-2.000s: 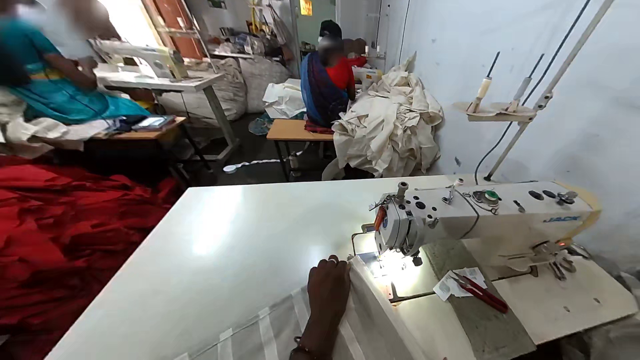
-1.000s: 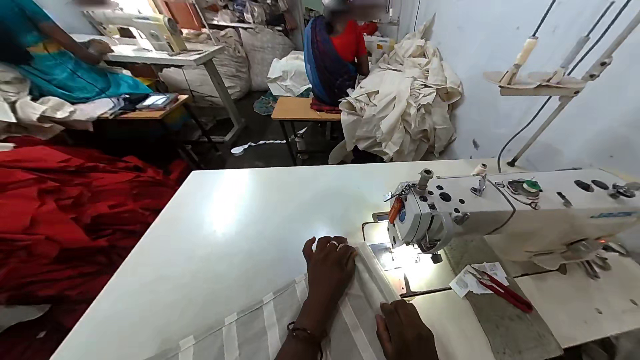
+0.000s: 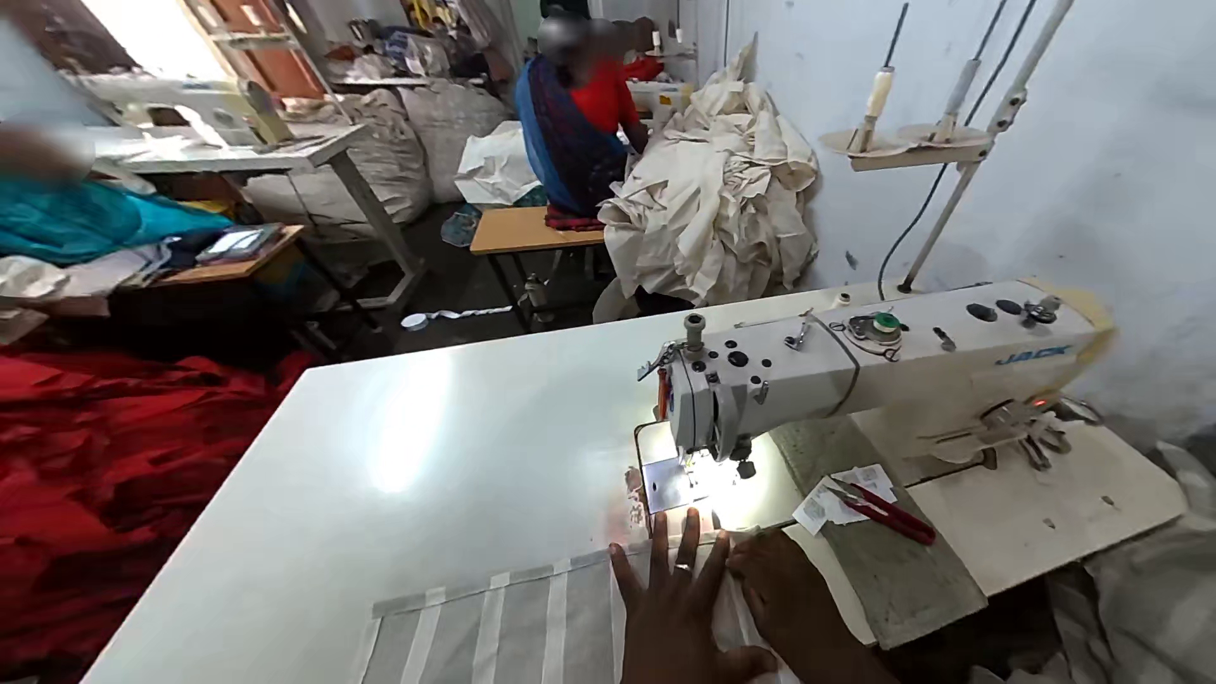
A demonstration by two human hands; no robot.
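Note:
A grey-and-white striped cloth (image 3: 513, 622) lies on the white sewing table (image 3: 313, 494), its hemmed edge running up towards the needle area. My left hand (image 3: 674, 608) rests flat on the cloth with spread fingers, a ring on one of them, just in front of the presser foot. Beside it on the right, my right hand (image 3: 784, 594) has its fingers curled at the cloth's edge; the fingertips are partly hidden. The white Jack sewing machine (image 3: 902, 370) stands over the table, its lamp lighting the needle plate (image 3: 670, 484).
Red-handled thread snips (image 3: 888, 513) and paper labels (image 3: 845, 499) lie on a grey pad (image 3: 912, 570) right of the needle. A thread stand (image 3: 978, 157) rises behind. Red cloth (image 3: 114, 475) is heaped at left, cream cloth (image 3: 722, 190) beyond the table. Two people sit at other machines.
My left hand has moved from the cloth's upper corner to lie flat with fingers spread. The right hand has come up beside it. The cloth's edge now runs across in front of the needle area.

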